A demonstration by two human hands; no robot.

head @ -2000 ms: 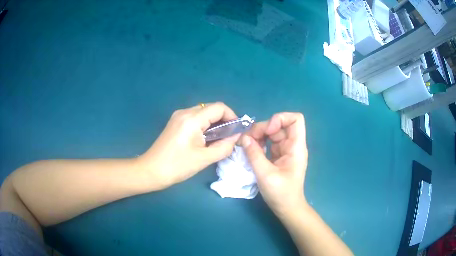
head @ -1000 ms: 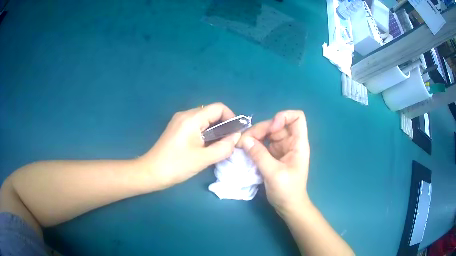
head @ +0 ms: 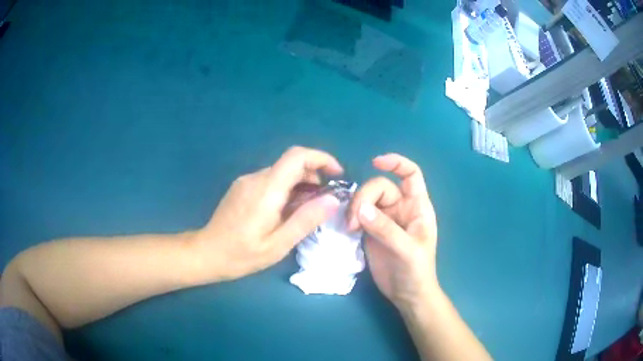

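Observation:
My left hand (head: 261, 211) holds a small dark flat metal part (head: 310, 194) between thumb and fingers, its index finger raised. The part is blurred and partly hidden by the thumb; its bright end points right. My right hand (head: 398, 236) is close to that end, with thumb tip against a curled finger and index finger raised. Whether it pinches anything is too blurred to tell. A crumpled white cloth (head: 328, 264) lies below and between the hands, its upper edge close under the part.
A green mat (head: 176, 92) covers the bench, with a dark clear film (head: 352, 53) on it. At upper right are a white bin (head: 504, 63), a clear bottle (head: 483, 25), white cups (head: 564, 141) and a shelf post (head: 550, 81). A silver-grey panel (head: 586, 307) lies on black at right.
My left index finger has lifted and the part has turned, showing less of its flat face. My right index finger has risen and straightened. The view has shifted slightly.

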